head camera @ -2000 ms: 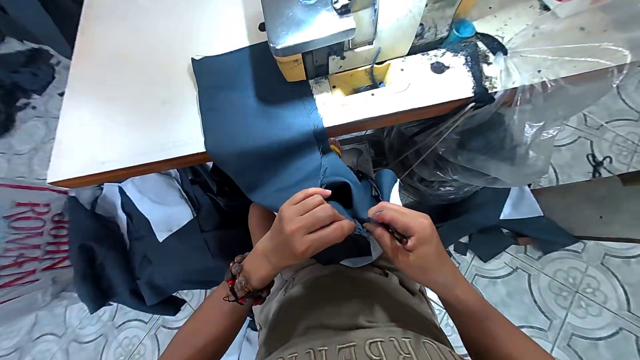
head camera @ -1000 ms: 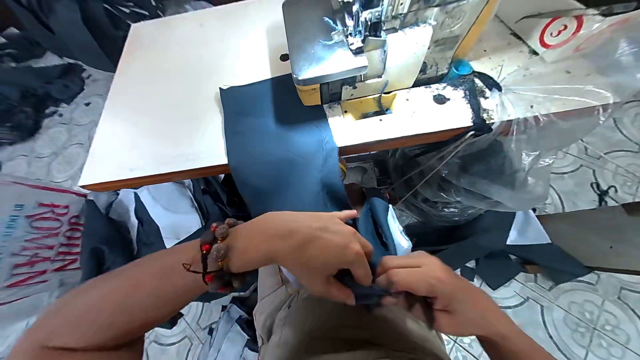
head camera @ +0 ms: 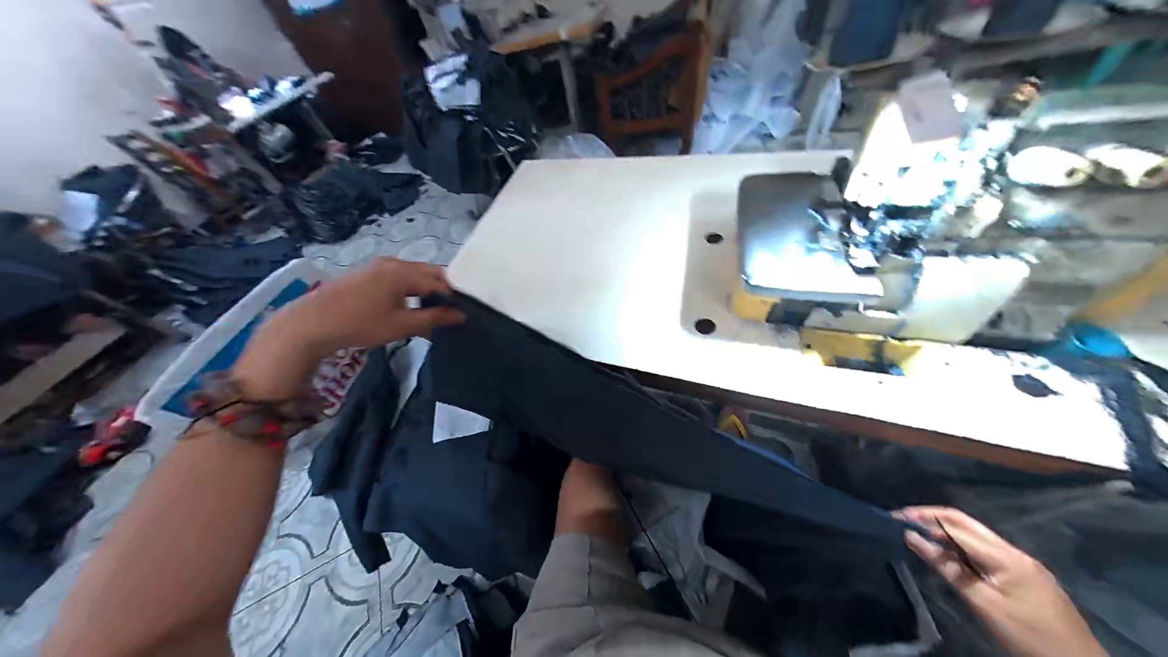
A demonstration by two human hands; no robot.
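Note:
A long piece of dark blue fabric [head camera: 639,424] is stretched along the front edge of a white sewing table [head camera: 584,246]. My left hand [head camera: 365,310] pinches its left end by the table's corner; a beaded bracelet is on that wrist. My right hand [head camera: 976,557] grips the right end below the table edge, with a thin dark object, too blurred to name, lying across the fingers. An industrial sewing machine [head camera: 894,237] with a metal plate and yellow parts stands on the table, beyond the fabric.
More dark cloth pieces [head camera: 438,493] hang or lie beneath the table's left side. A white-rimmed container [head camera: 210,319] stands left on the patterned tile floor [head camera: 301,557]. Thread cones [head camera: 1049,167] are behind the machine, and clear plastic lies at the lower right.
My hands have moved from close together at my lap to far apart, with the fabric stretched between them. The cloth that lay on the table is off its top. The view has swung left and up.

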